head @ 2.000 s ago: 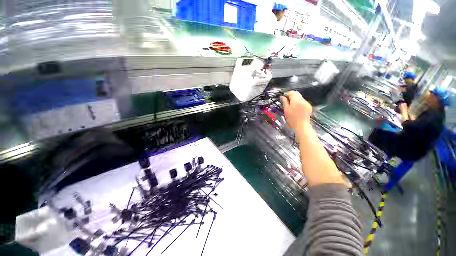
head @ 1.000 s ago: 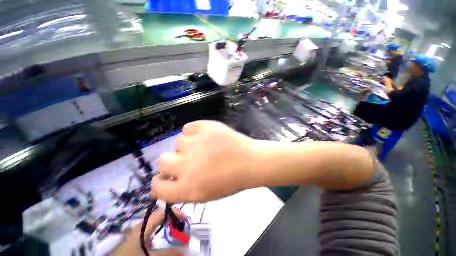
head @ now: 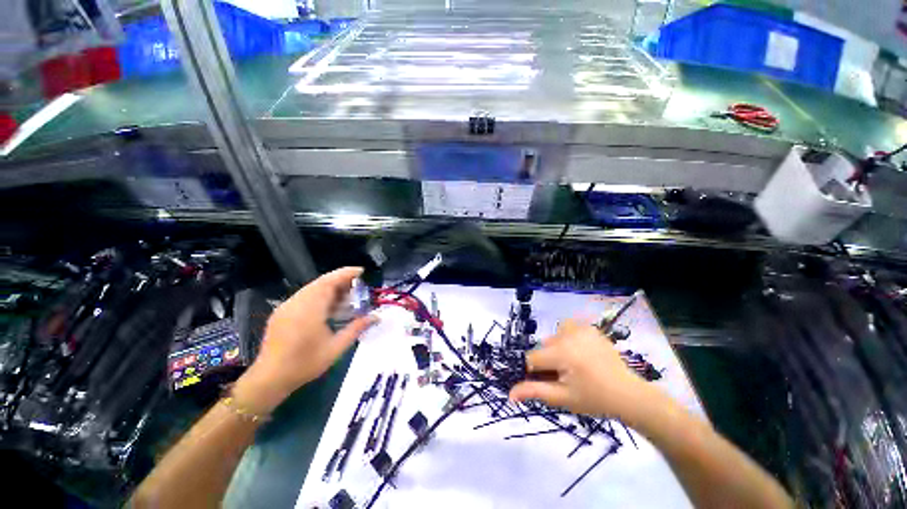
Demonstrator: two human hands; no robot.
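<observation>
My left hand (head: 310,328) is at the board's far left, thumb and fingers around a pale connector end (head: 359,292) of the harness. Red leads (head: 408,301) run from it into a thin black cable that crosses the white board (head: 457,482). My right hand (head: 582,370) is over the far right part of the tangled black cable ties (head: 537,406), fingers curled. Whether its fingertips hold a tie or the cable cannot be told. Black clip blocks (head: 382,461) lie along a cable at the near left. Short black strips (head: 366,423) lie in a row at left.
A control box (head: 207,353) with coloured buttons stands left of the board. Bagged harnesses lie at left (head: 80,338) and right (head: 830,368). A white tool bin (head: 811,199) hangs on the rail at right. A blue tray (head: 625,209) is behind the board. A metal post (head: 234,139) rises at left.
The view has turned left from the side racks to face the board. My hands, close together with the cable and red leads a second ago, are now apart, left hand at left, right hand over the ties.
</observation>
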